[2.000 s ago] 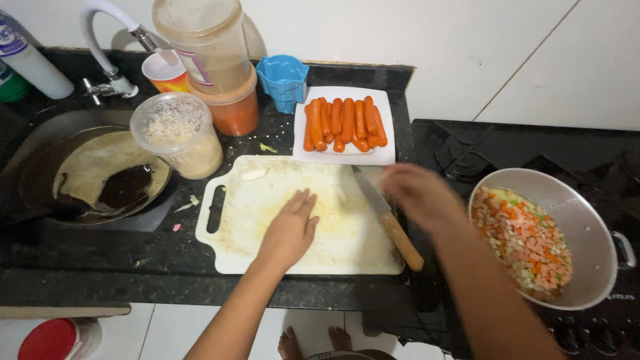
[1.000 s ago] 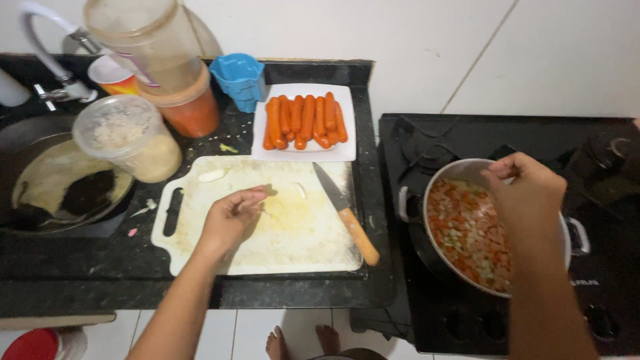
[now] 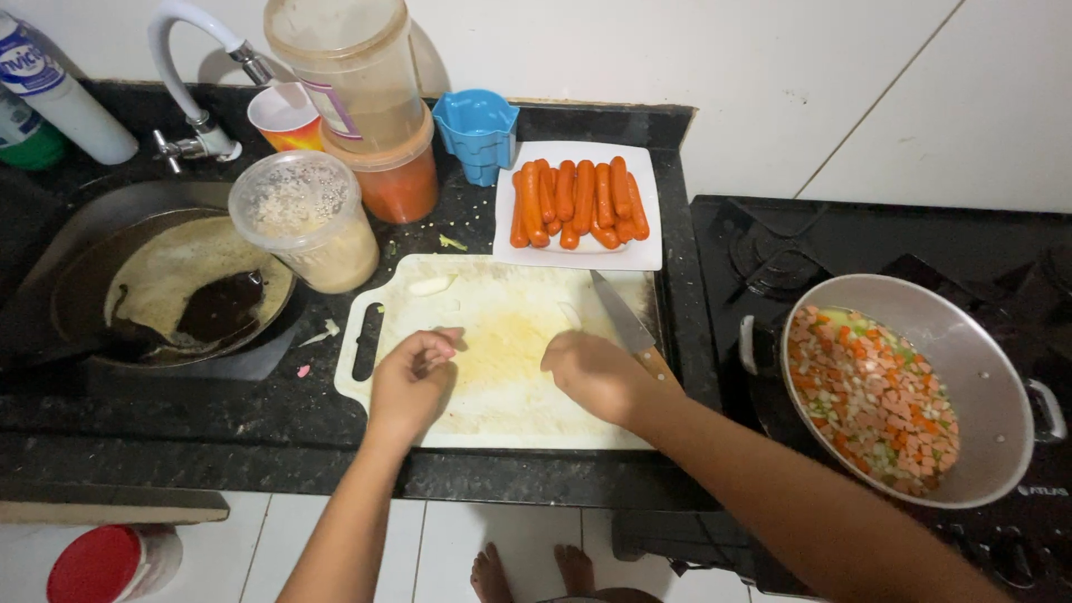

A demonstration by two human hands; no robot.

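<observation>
Over the left part of a white plastic cutting board (image 3: 502,419) is my left hand (image 3: 414,381), fingers loosely curled; whether it holds a small piece is unclear. My right hand (image 3: 599,377) is over the board's right side, fingers bent down and their tips partly hidden. Just beyond it lies a kitchen knife (image 3: 620,314), its wooden handle partly behind my right wrist. Pale peeled pieces, one a garlic clove (image 3: 431,286), lie near the board's far edge. A white square plate (image 3: 578,258) of sausages (image 3: 584,197) touches the board's far side.
On the black stove at right stands an aluminium pot (image 3: 980,377) with diced vegetables and sausage. At left are a dark pan (image 3: 167,293) with liquid, a tub of pale paste (image 3: 314,226), stacked plastic tubs (image 3: 360,92), a blue cup (image 3: 477,126) and a faucet (image 3: 197,126).
My right hand has come back from above the pot to the cutting board. My left hand stays over the board. The view has shifted.
</observation>
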